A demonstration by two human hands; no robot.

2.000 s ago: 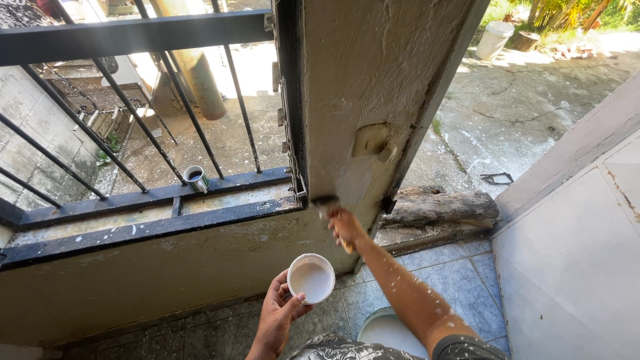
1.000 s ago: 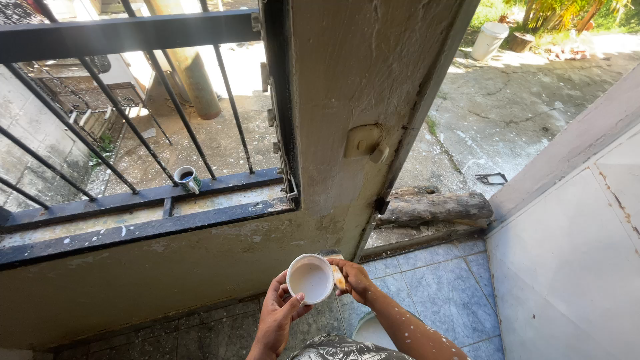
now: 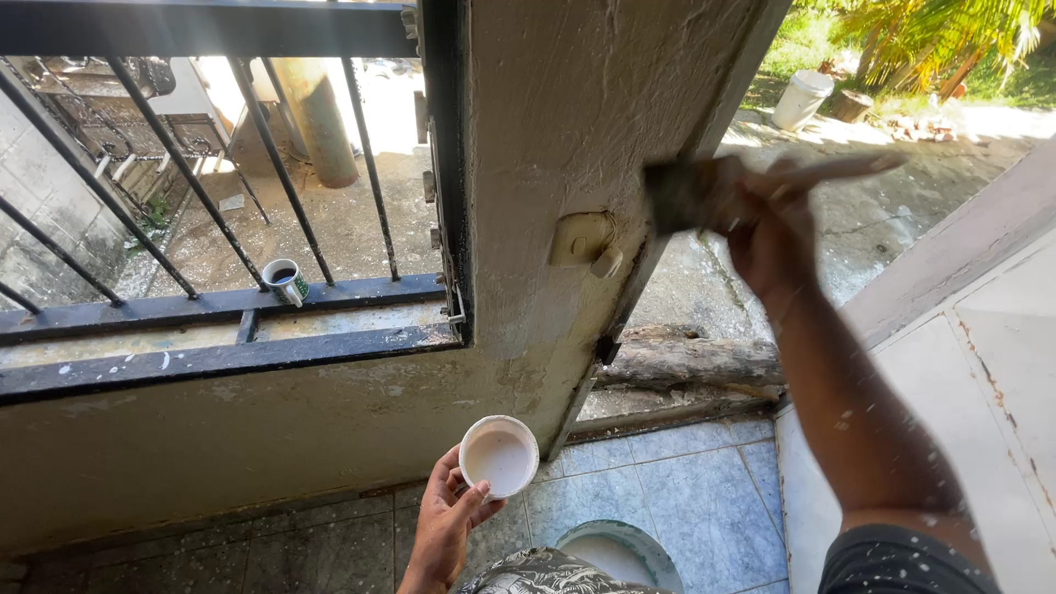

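Observation:
A small white cup of whitish paint (image 3: 498, 459) rests in my left hand (image 3: 450, 516), its fingers around the side and thumb at the rim. My right hand (image 3: 775, 235) grips a paintbrush (image 3: 697, 196), blurred by motion, with its bristles toward the edge of the plastered wall pillar (image 3: 569, 124). Whether the bristles touch the wall, I cannot tell. Left of and below the brush, a switch plate (image 3: 582, 239) with a loose-looking piece sits on the pillar. Paint specks dot my right forearm.
Black window bars (image 3: 272, 165) stand at the left, with a mug of dark liquid (image 3: 285, 282) on the lower rail. A basin of whitish liquid (image 3: 619, 553) sits on the blue tiles below me. A log (image 3: 693, 361) lies outside the doorway; a white bucket (image 3: 803, 99) stands farther out.
My right hand was low at the pillar with the brush, then came to the cup's rim. Now it is raised high to the right with the brush. My left hand still holds the cup.

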